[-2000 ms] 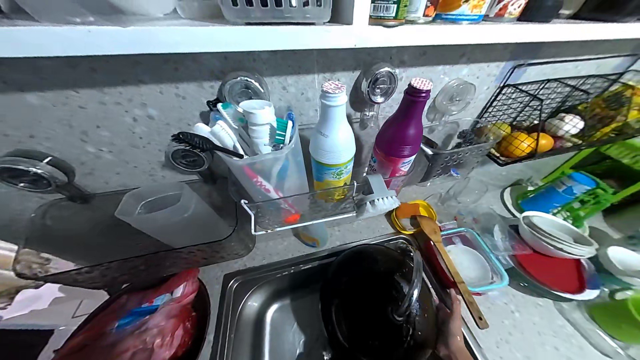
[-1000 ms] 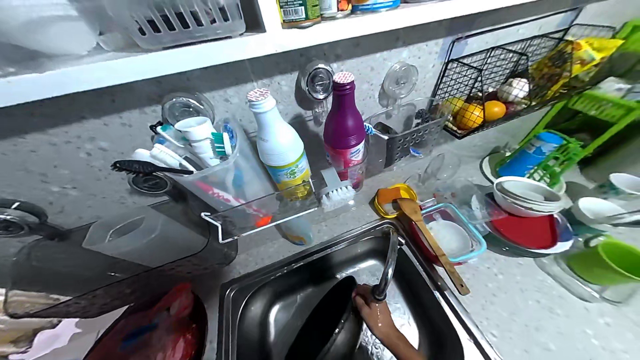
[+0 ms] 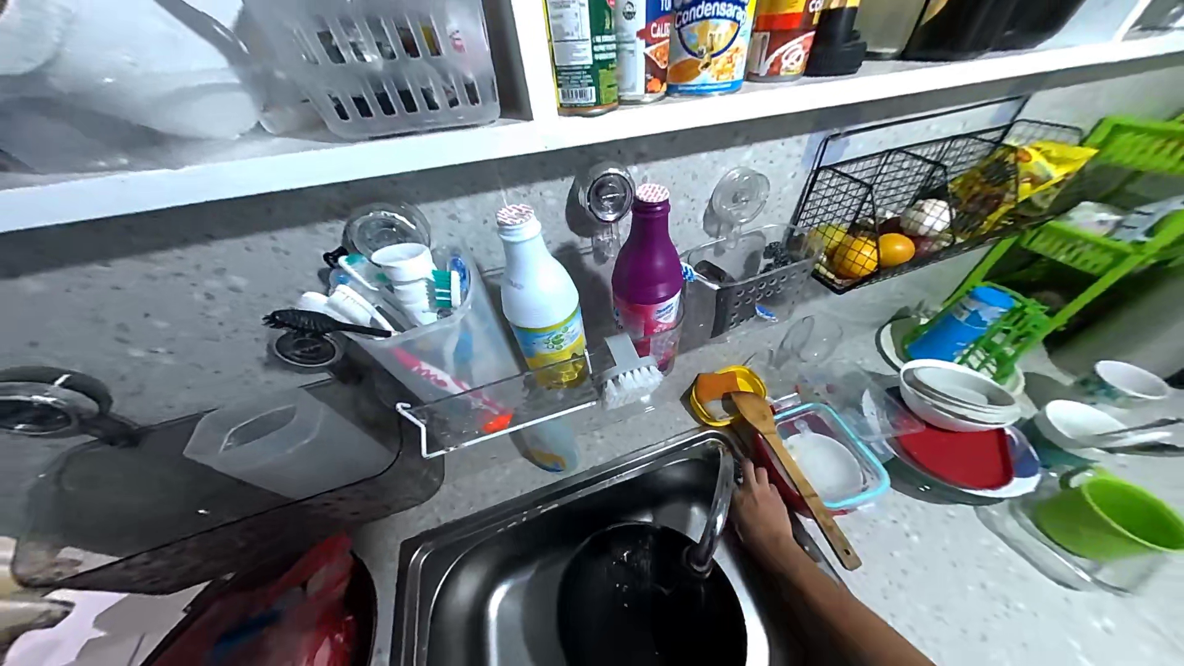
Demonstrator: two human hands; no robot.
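My right hand (image 3: pixel 760 504) reaches to the right rear rim of the steel sink (image 3: pixel 490 564), beside the base of the curved metal faucet (image 3: pixel 720 509); its fingertips are partly hidden, so a grip cannot be made out. A dark round pan (image 3: pixel 647 601) lies in the sink below the spout. Just right of the hand, a wooden spatula (image 3: pixel 795 472) rests across a glass container with a light-blue rim (image 3: pixel 869 462). Behind them is a yellow round dish (image 3: pixel 708 407) with an orange sponge (image 3: pixel 717 384). My left hand is out of view.
A clear wall rack (image 3: pixel 518 412) holds a white scrub brush (image 3: pixel 631 379), a white bottle (image 3: pixel 541 296) and a purple bottle (image 3: pixel 647 268). Stacked bowls (image 3: pixel 957 393) and a green cup (image 3: pixel 1105 518) stand right. A white shelf (image 3: pixel 555 134) overhangs the sink; a red plastic bag (image 3: pixel 296 610) is lower left.
My right hand has moved from inside the sink, by the spout and pan, to the right rear rim. The pan, tilted one second ago, now sits lower in the sink.
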